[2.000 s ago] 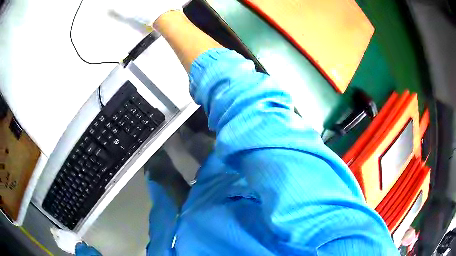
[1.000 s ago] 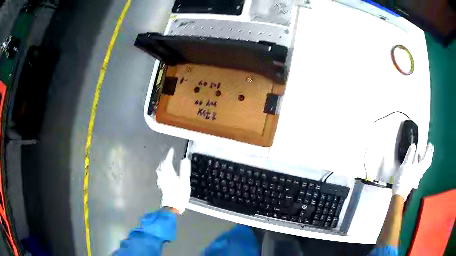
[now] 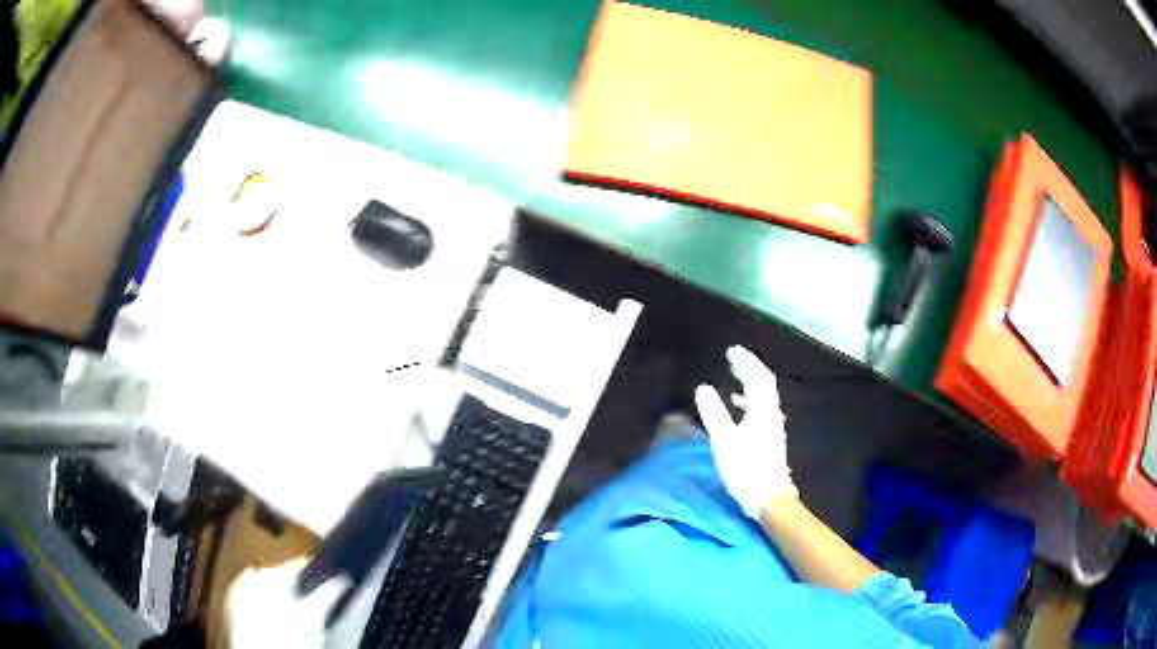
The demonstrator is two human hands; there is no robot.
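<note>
My left hand (image 3: 273,611), white-gloved and cut off by the bottom edge, is at the lower left. Its fingers close on the lower end of a dark flat piece (image 3: 371,533), which is blurred and tilted between the brown fixture (image 3: 260,545) and the black keyboard (image 3: 476,488). I cannot tell which face of the piece shows. The hand hides part of the fixture. My right hand (image 3: 751,437), white-gloved, is open and empty in front of my body, right of the keyboard shelf (image 3: 533,327).
The mouse (image 3: 391,235) and a tape ring (image 3: 255,205) lie on the white table (image 3: 305,342). A large orange pad (image 3: 723,121) and a black handheld device (image 3: 910,273) are on the green bench (image 3: 444,57). Stacked orange pads (image 3: 990,317) carry a silver-grey tablet (image 3: 1056,289) at right.
The view has swung towards the bench. My right hand has left the mouse and is over the dark gap. My left hand, empty beside the keyboard before, now holds the dark piece.
</note>
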